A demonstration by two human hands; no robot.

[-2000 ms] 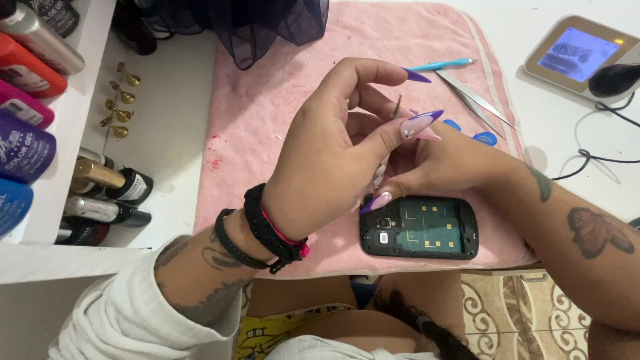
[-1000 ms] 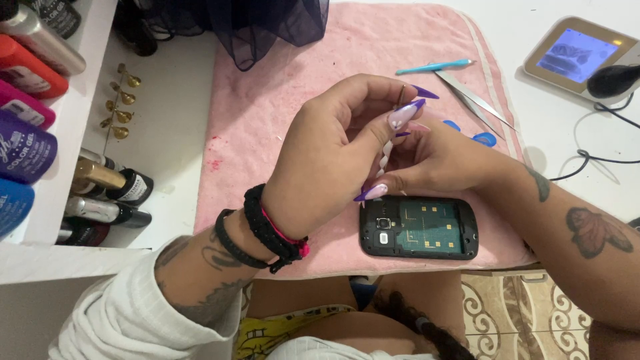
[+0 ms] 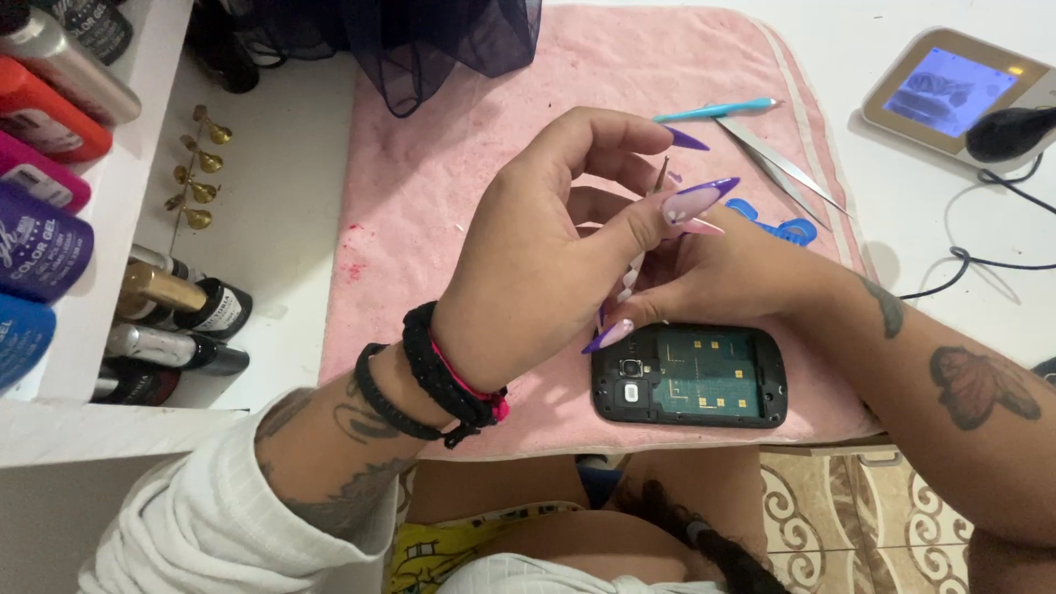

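A thin tool with a white twisted handle (image 3: 628,280) and a slim metal tip stands between my hands, its lower end hidden. My left hand (image 3: 536,247), with long purple-tipped nails and black wristbands, has its thumb and fingers around the upper part. Around the lower handle are the thumb and partly hidden fingers of my right hand (image 3: 709,264). Just below it on the pink towel lies a black mobile phone (image 3: 701,378), back cover off, its camera and green inner panel showing.
On the towel (image 3: 462,157) are a light-blue pen-like tool (image 3: 714,110), metal tweezers (image 3: 784,169) and a blue plastic item (image 3: 775,227). A lit-screen device (image 3: 940,103) with a black cable stands at right. Polish bottles (image 3: 49,256) fill the left shelf; dark sheer fabric (image 3: 429,41) lies behind.
My left fingers and thumb have shifted slightly around the tool, which stays between my hands. The phone and the tools on the towel have not moved.
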